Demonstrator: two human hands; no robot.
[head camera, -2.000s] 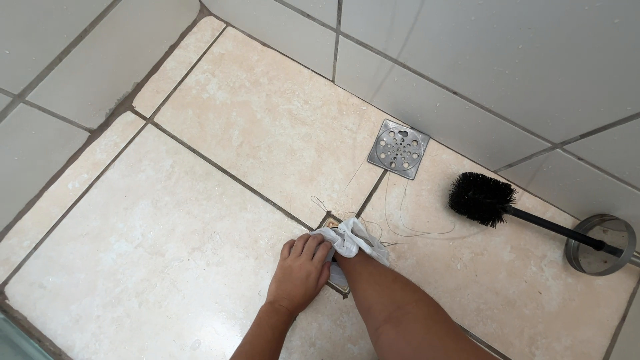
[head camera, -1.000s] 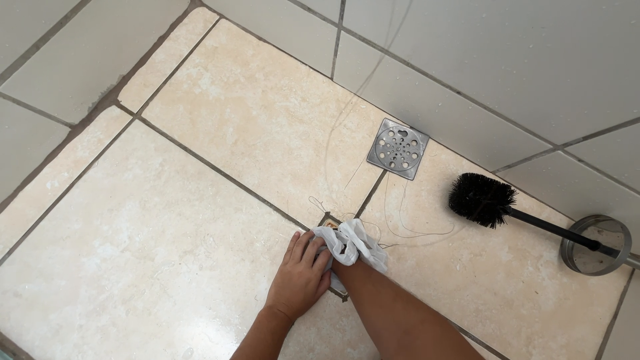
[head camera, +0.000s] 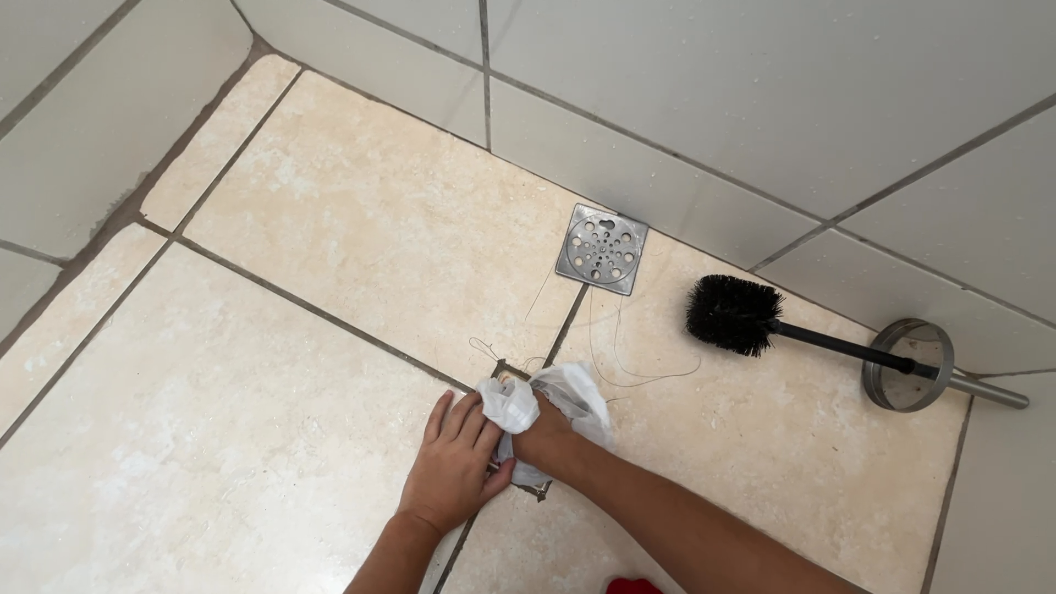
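My left hand (head camera: 460, 462) rests palm down on the beige floor tile, fingers spread, at the left edge of a square drain opening (head camera: 513, 371) in the floor. My right hand (head camera: 540, 429) reaches down into that opening with a white plastic bag (head camera: 577, 394) bunched around it. Its fingers are hidden by the bag and the hole, so what they grip cannot be seen. Long loose hairs (head camera: 635, 381) lie on the tile beside the opening. Against the wall above sits a square metal drain cover (head camera: 603, 250) with round holes.
A black toilet brush (head camera: 734, 316) lies on the floor at the right, its handle passing through a metal ring-shaped lid (head camera: 876, 371). Grey tiled walls (head camera: 660, 124) bound the floor at the back and left. A bit of something red (head camera: 632, 586) shows at the bottom edge.
The right wrist and the bag around it have shifted a little at the opening. My left hand stays on the tile beside it.
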